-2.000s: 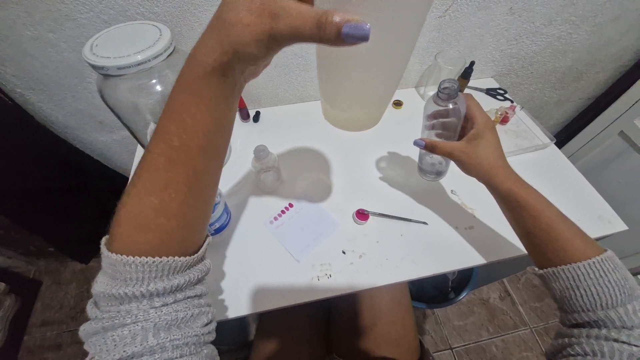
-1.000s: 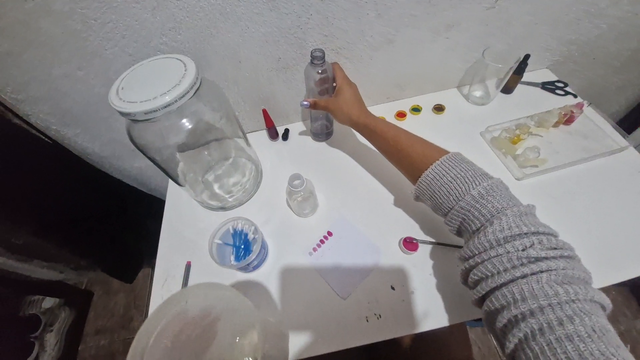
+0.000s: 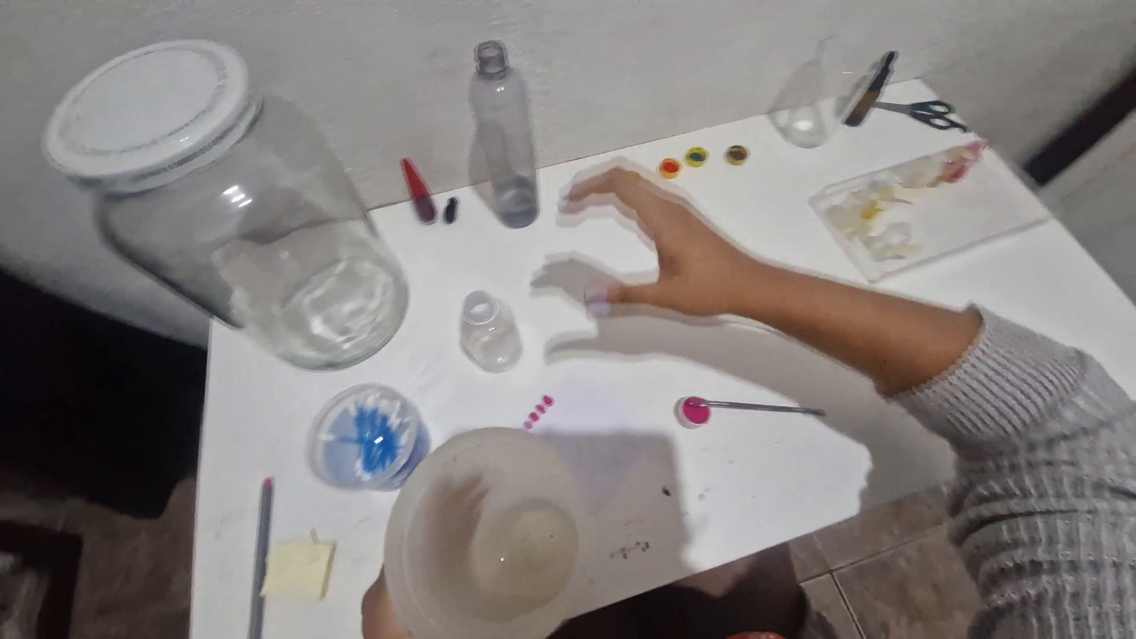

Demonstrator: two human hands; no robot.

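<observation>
My right hand (image 3: 679, 253) hovers over the table with fingers spread and nothing in it. Left of it, a tall clear plastic bottle (image 3: 504, 142) stands uncapped by the wall. My left hand (image 3: 382, 608), mostly hidden, holds a translucent plastic container (image 3: 484, 532) at the near edge. A small open bottle (image 3: 491, 333) stands mid-table. Partly behind the container lies white paper (image 3: 595, 444) with pink marks. A thin tool (image 3: 768, 408) rests on a small pot of pink colour (image 3: 694, 411). Blue-tipped cotton swabs (image 3: 377, 439) fill a round tub (image 3: 333, 457).
A large lidded glass jar (image 3: 257, 222) stands at left. Along the back are a red tapered bottle (image 3: 417, 191), small colour pots (image 3: 697, 156), a clear glass vessel (image 3: 803, 120), a dropper bottle (image 3: 870, 93) and scissors (image 3: 927, 113). A stained tray (image 3: 967, 231) lies right; yellow sticky notes (image 3: 299, 568) lie front left.
My right hand has let go of the tall bottle, which it carried from the right side to the back wall. The translucent container, earlier held up high, is now low at the near edge.
</observation>
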